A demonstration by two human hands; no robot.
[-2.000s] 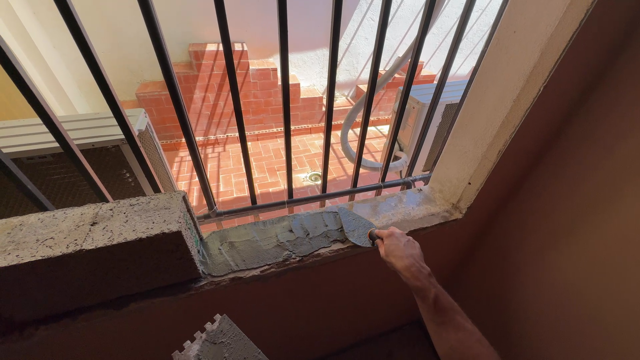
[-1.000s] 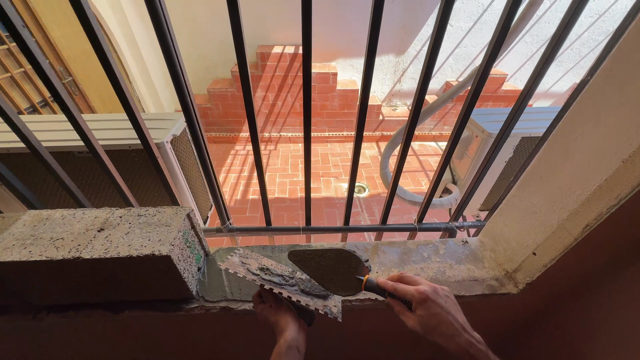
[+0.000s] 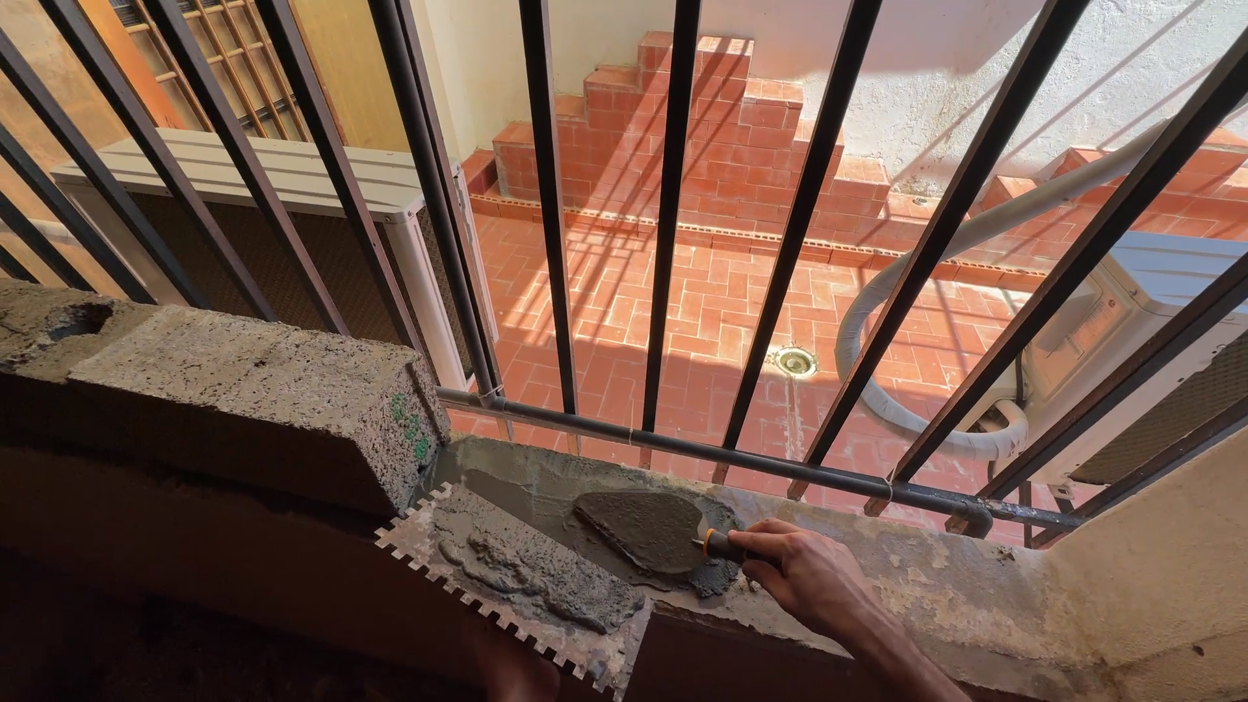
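My right hand [image 3: 814, 575] grips the handle of a pointing trowel [image 3: 643, 529], whose mortar-coated blade lies low over wet mortar [image 3: 717, 575] on the window sill [image 3: 926, 585]. Below and left of it, a notched trowel [image 3: 624, 643] with square teeth bears a thick heap of mortar [image 3: 531, 565]. My left hand [image 3: 517, 668] is under the notched trowel, in deep shade and mostly hidden by its plate; its fingers do not show. A concrete block [image 3: 263, 390] with a green mark stands on the sill at the left, beside the mortar.
Black metal bars [image 3: 673, 224] and a grey horizontal pipe [image 3: 624, 434] run along the sill's far side. Beyond them are two outdoor air-conditioning units [image 3: 292, 185], [image 3: 1121, 331] and a red tiled patio [image 3: 682, 302]. A plastered wall [image 3: 1170, 585] borders the sill at right.
The notched trowel, seen without a hand on it at first, came up over the sill and now sits lower left. The pointing trowel has moved from above the notched trowel down to the sill mortar.
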